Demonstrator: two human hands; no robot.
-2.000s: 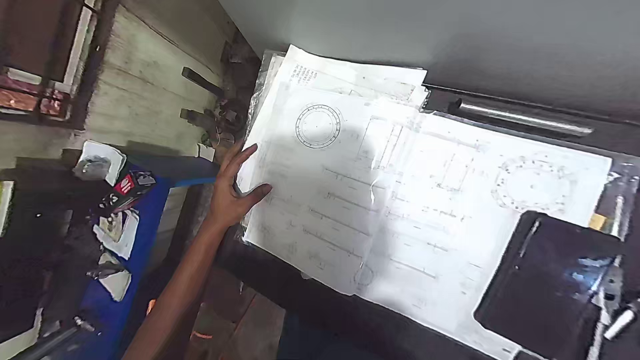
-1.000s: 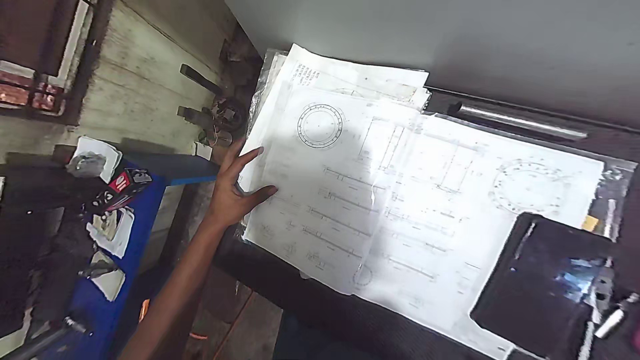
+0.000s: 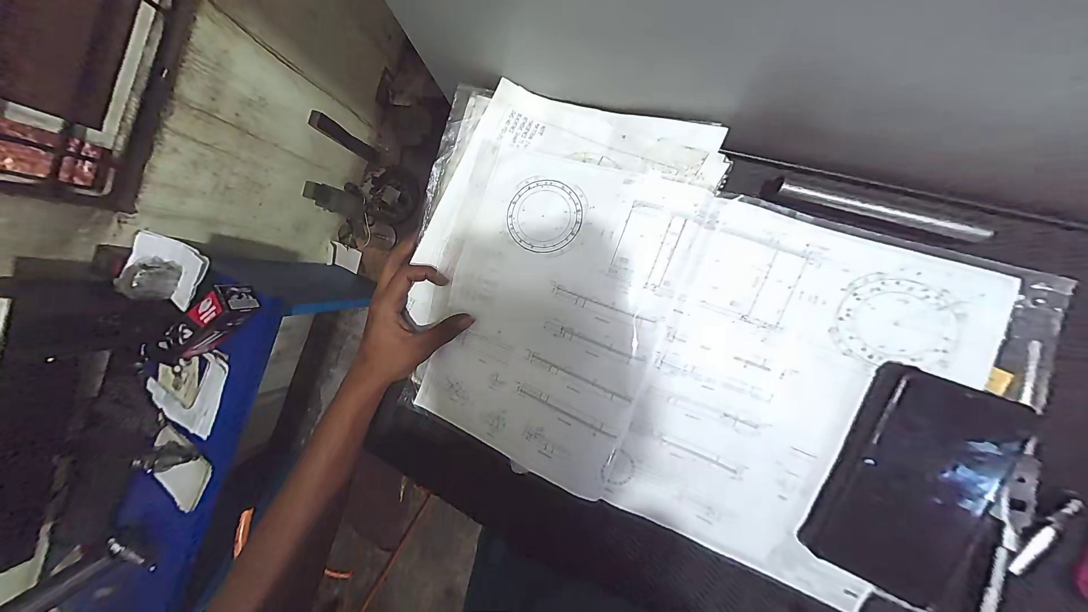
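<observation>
My left hand [image 3: 406, 319] rests at the left edge of a stack of paper sheets with technical drawings [image 3: 544, 340], its thumb and index finger apart on the top sheet. Whether the other fingers grip the edge from beneath is hidden. The sheets show ring shapes and long section views, lie partly in a clear plastic sleeve, and spread across a dark table. A dark tablet or large phone [image 3: 926, 484] covers their lower right corner. My right hand is out of view.
A metal rod [image 3: 884, 208] lies behind the sheets, below a grey panel [image 3: 850, 76]. Right of the tablet is a small metallic tool [image 3: 1045, 537]. At left, a blue shelf [image 3: 242, 382] holds a red and black box [image 3: 212, 316] and papers. A vise-like metal device [image 3: 374, 200] stands by the wall.
</observation>
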